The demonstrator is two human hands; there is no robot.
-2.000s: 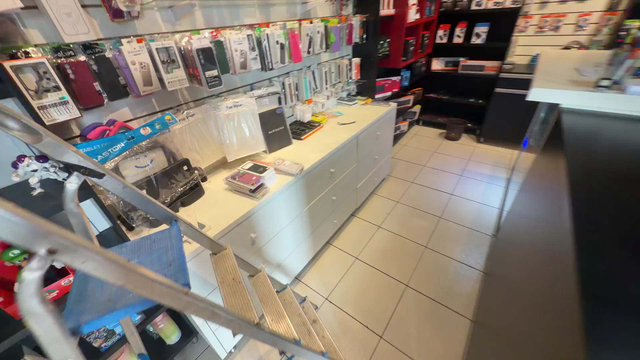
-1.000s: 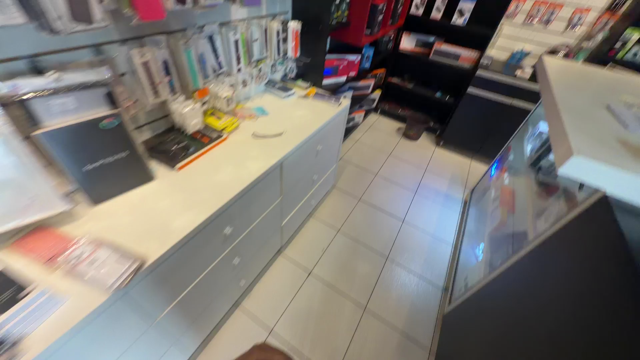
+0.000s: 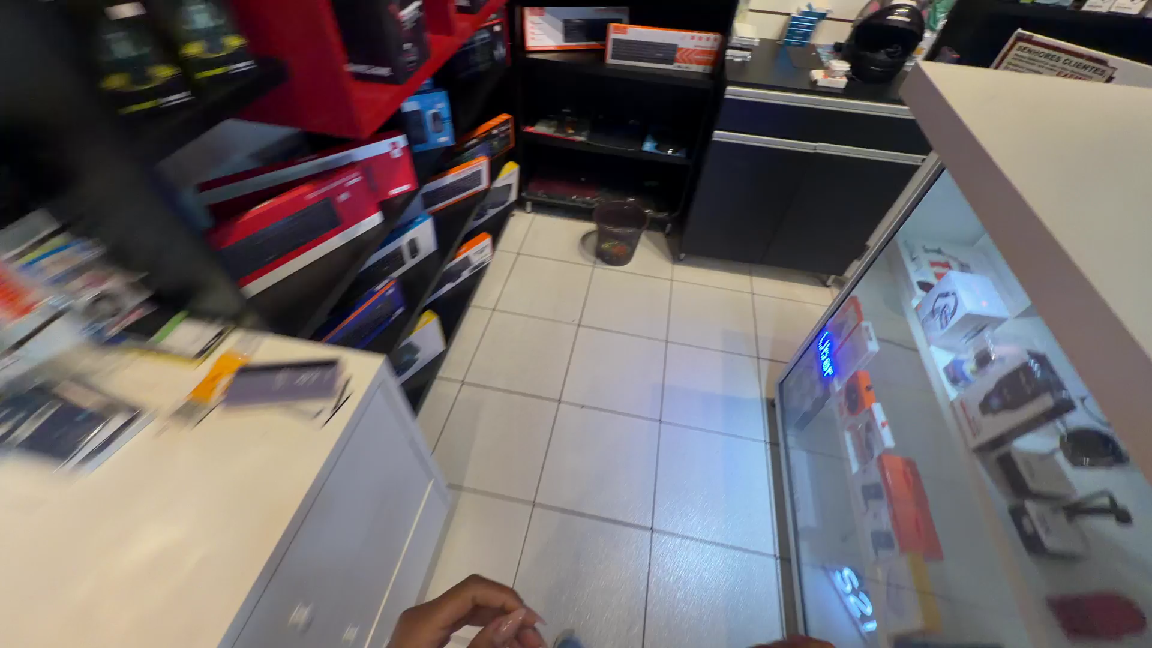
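My left hand [image 3: 472,616] shows at the bottom edge, over the tiled floor and right of the white drawer cabinet [image 3: 360,540]. Its fingers are loosely curled, and no object can be seen in them; the lower part is cut off. Of my right hand [image 3: 794,643] only a sliver shows at the bottom edge, near the foot of the glass display case [image 3: 783,504], so its pose is hidden. On the cabinet top lie a dark flat package [image 3: 283,382], an orange-yellow item [image 3: 216,378] and blurred packets.
Tiled floor [image 3: 612,441] runs between the cabinet and the glass case under a white counter [image 3: 1062,180]. A wastebasket [image 3: 619,236] stands at the far end. Boxed keyboards [image 3: 301,216] fill the left shelves. A helmet [image 3: 884,40] sits on a black cabinet [image 3: 792,184] at the back.
The view has moved a long way forward along the aisle. The stepladder seen two seconds ago is out of view. My left hand and a sliver of my right hand now show at the bottom.
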